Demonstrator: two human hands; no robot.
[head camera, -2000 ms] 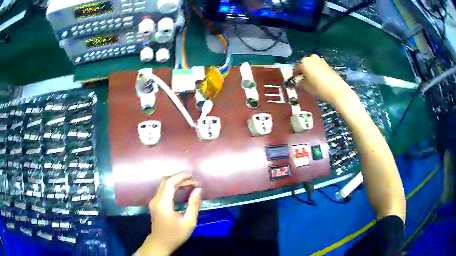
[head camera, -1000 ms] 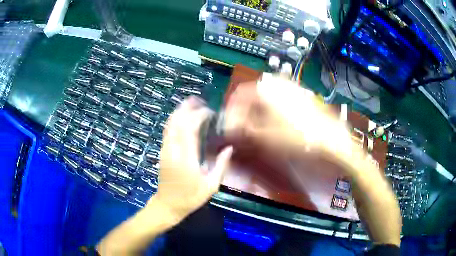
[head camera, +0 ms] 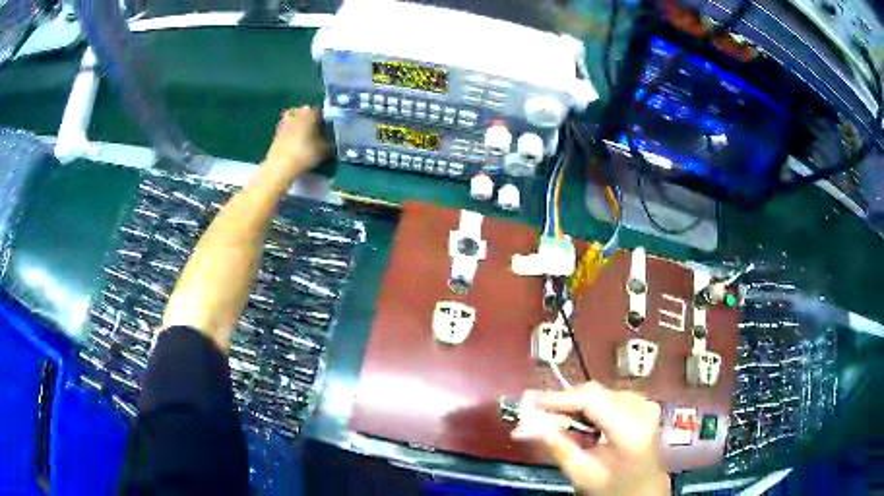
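My right hand (head camera: 615, 436) is over the front of the reddish-brown test board (head camera: 407, 387). Its fingers are shut on a small white plug (head camera: 531, 409) with a silver end pointing left. A thin dark cable (head camera: 575, 339) runs from the holder area towards this hand. My left hand (head camera: 300, 139) is stretched far forward, against the left side of the stacked bench instruments (head camera: 456, 126); its fingertips are too small and hidden to tell a grip. White holders (head camera: 467, 247) stand behind whitish sockets (head camera: 454, 323) on the board.
A clear blister tray of silver-black cylinders (head camera: 291, 320) lies left of the board, partly under my left arm. Another tray (head camera: 785, 387) is at its right. Coloured wires (head camera: 556, 194) rise from a white-green terminal block (head camera: 557, 257). A blue-lit screen (head camera: 712, 116) stands behind, right.
My left hand has moved from the board's left edge to the instruments. My right hand has moved right and down, now holding the white plug. The view has shifted, showing more of the instruments.
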